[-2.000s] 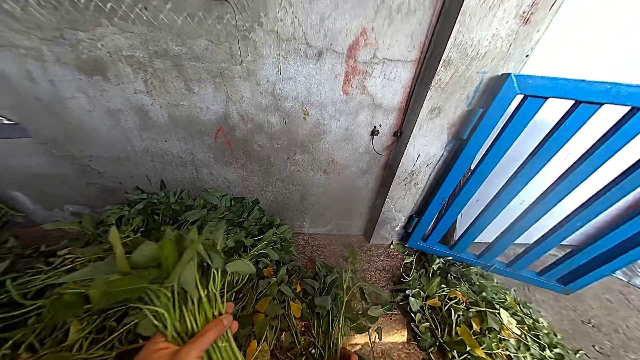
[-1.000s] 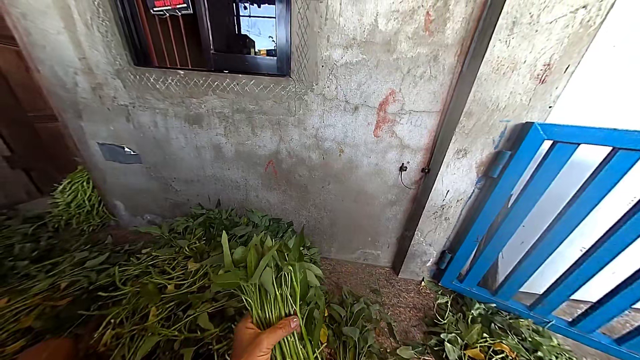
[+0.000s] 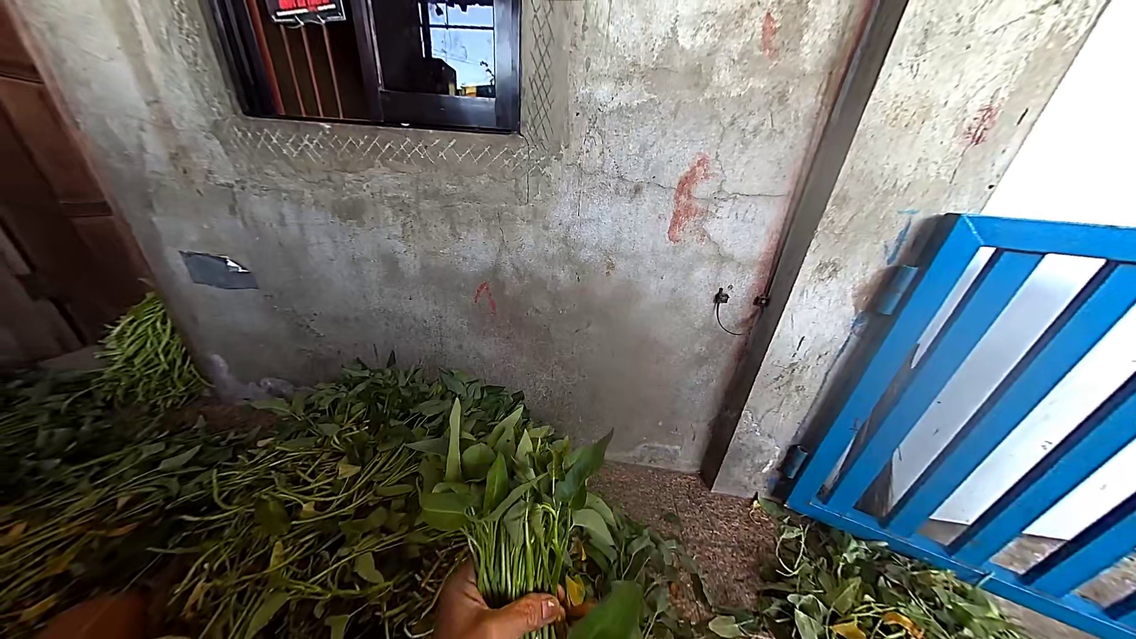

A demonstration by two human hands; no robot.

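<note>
My left hand (image 3: 497,612) is closed around the stems of an upright bunch of leafy greens (image 3: 524,541) at the bottom centre. Its thumb lies across the near side of the stems. A bit of skin shows at the right side of the stems, partly hidden by leaves; whose fingertips these are is unclear. My right hand cannot be made out. Behind and left of the bunch spreads a large pile of loose leafy greens (image 3: 319,497). A blurred brown shape at the bottom left corner cannot be identified.
A rough concrete wall (image 3: 399,257) with a dark-framed window (image 3: 444,111) stands ahead. Against it at the left is a bundle of green stems (image 3: 151,355). To the right are a blue metal gate (image 3: 941,355), more cut greens (image 3: 861,586) and pebbled floor (image 3: 692,515).
My left hand has moved right with the bunch, which is more upright than two seconds ago. The view has shifted, bringing in the window and the stem bundle at the left.
</note>
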